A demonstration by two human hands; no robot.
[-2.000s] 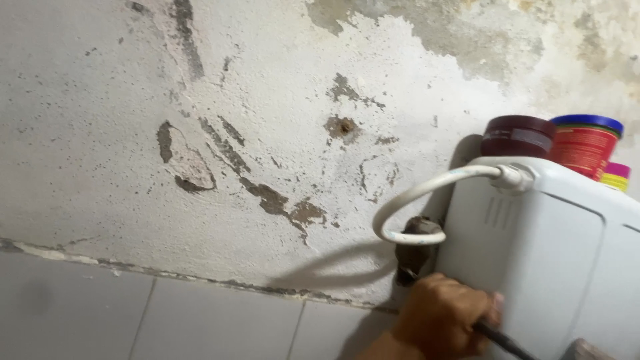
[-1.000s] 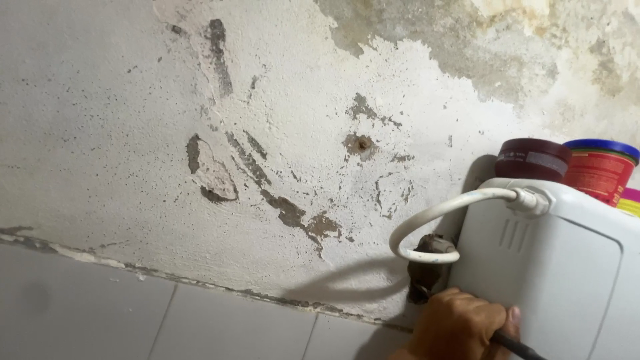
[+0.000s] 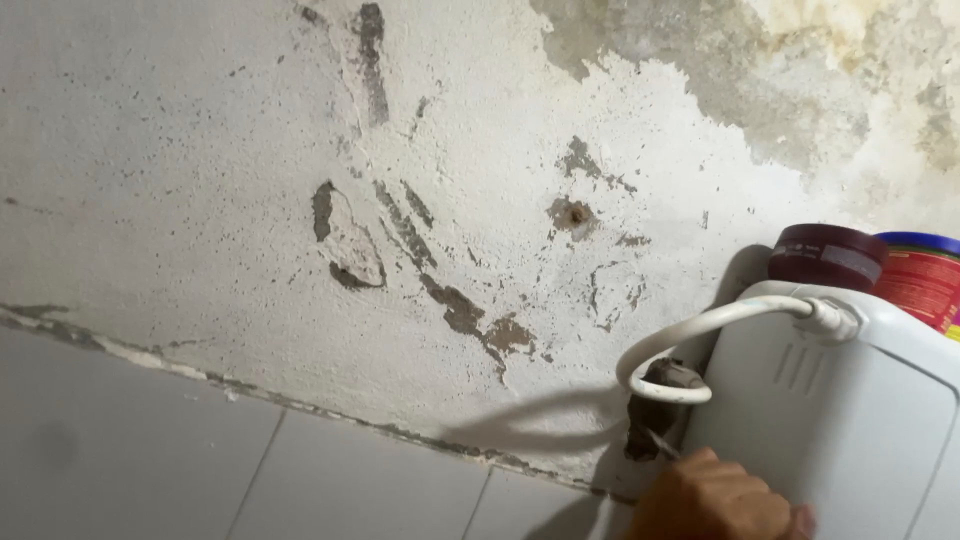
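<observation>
At the bottom right, my left hand (image 3: 716, 499) is closed around a thin tool (image 3: 660, 442), whose narrow tip reaches into a rough hole (image 3: 643, 420) in the wall. The tool's exact kind is unclear, and the hand hides the rest of it. Above the tip, a pipe fitting (image 3: 675, 373) sits in the hole. A thick white hose (image 3: 660, 341) loops beside it and joins a connector (image 3: 829, 319) on the white plastic housing (image 3: 817, 420). The hand is in front of this housing's lower left part. My right hand is out of view.
A dark red round container (image 3: 827, 259) and a red tub with a blue rim (image 3: 919, 289) stand on the housing. The plaster wall (image 3: 187, 225) has peeling patches and a small hole (image 3: 577, 215). Grey tiles (image 3: 360, 480) run below a rough, sloping edge (image 3: 300, 405).
The tool's dark rear part, seen earlier to the right of my left hand, is now out of sight. Its thin tip now shows at the wall hole. The view has shifted somewhat.
</observation>
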